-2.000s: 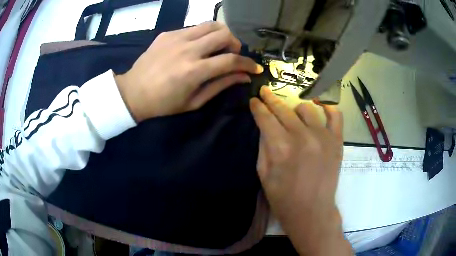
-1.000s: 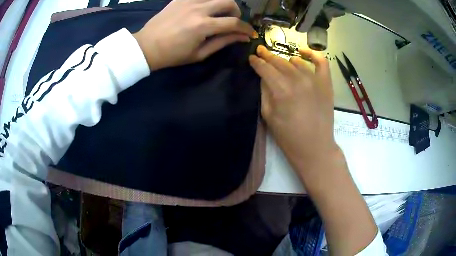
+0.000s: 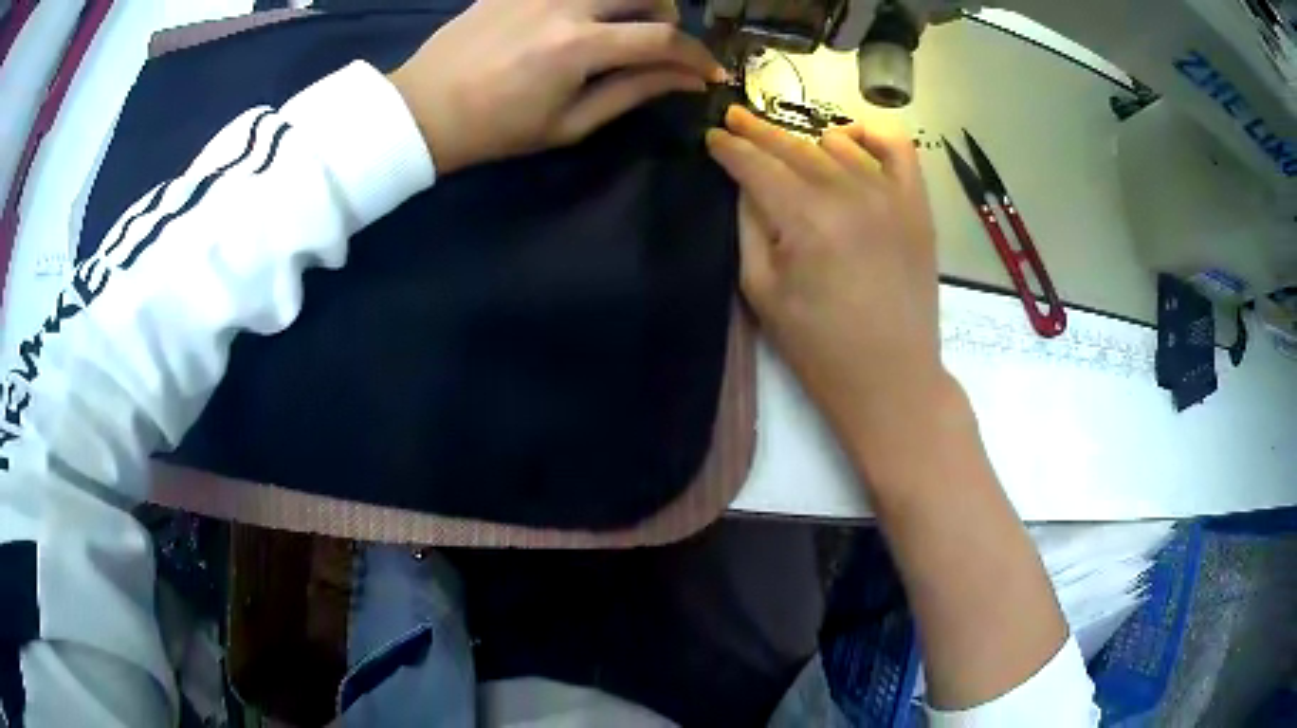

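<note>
A large black bag panel [image 3: 484,341] with a rounded near corner lies over a brownish-pink lining [image 3: 356,518] that shows along its near and right edges. My left hand [image 3: 555,71] presses on the panel's far right part, fingertips at its edge. My right hand [image 3: 839,228] lies at the same edge, thumb side and fingertips on a small black piece [image 3: 728,103]. The hands' fingertips almost meet beside the lit throat plate [image 3: 780,88] of the sewing machine. Whether the fingers pinch or only press the cloth is hard to tell.
Red-handled thread snips [image 3: 1021,256] lie on the machine bed [image 3: 1095,213]. A printed ruler scale [image 3: 1045,339] and a dark tag [image 3: 1183,341] are at the right. A blue crate [image 3: 1209,612] with white pieces stands below right. The wearer's lap is below the table edge.
The view has tilted down, so the machine head and hands sit higher in the picture and the bag handles are out of view. The hands stay at the same edge of the panel.
</note>
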